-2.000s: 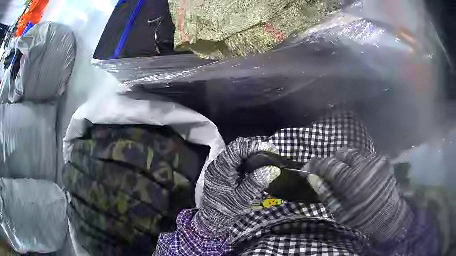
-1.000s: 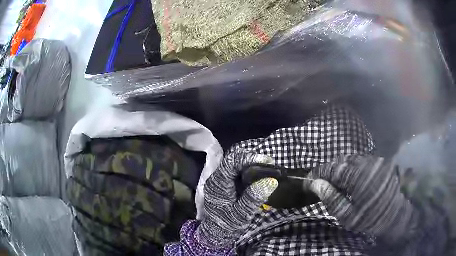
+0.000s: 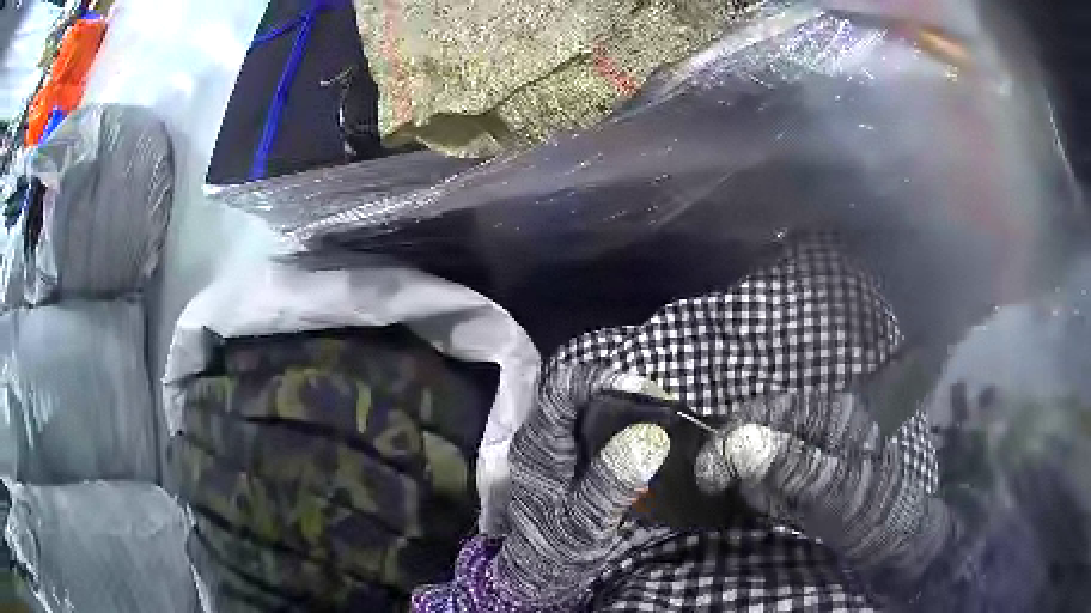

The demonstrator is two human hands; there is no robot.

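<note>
A dark fabric piece (image 3: 682,473) lies over the gingham apron (image 3: 766,341) on my lap, held between my hands. My left hand (image 3: 574,479), in a grey-black knit glove with pale fingertips, pinches its left end between thumb and fingers. My right hand (image 3: 814,473), gloved alike, has thumb and finger together at a thin pale line (image 3: 698,420), which runs to the fabric's upper edge; whether it is thread or a tool tip is unclear. The open woven sack (image 3: 514,359), packed with camouflage pieces (image 3: 323,449), stands left of my left hand.
A film-wrapped dark stack (image 3: 574,240) lies ahead, with an olive-tan woven cover (image 3: 514,72) on it and blue strapping (image 3: 281,102) at its left. Filled grey sacks (image 3: 90,395) line the floor at far left. An orange bundle (image 3: 66,72) is at upper left.
My right thumb and fingertips have turned and now show more above the fabric. The thin pale line slants more than before. My left hand keeps its pinch. The view has shifted slightly.
</note>
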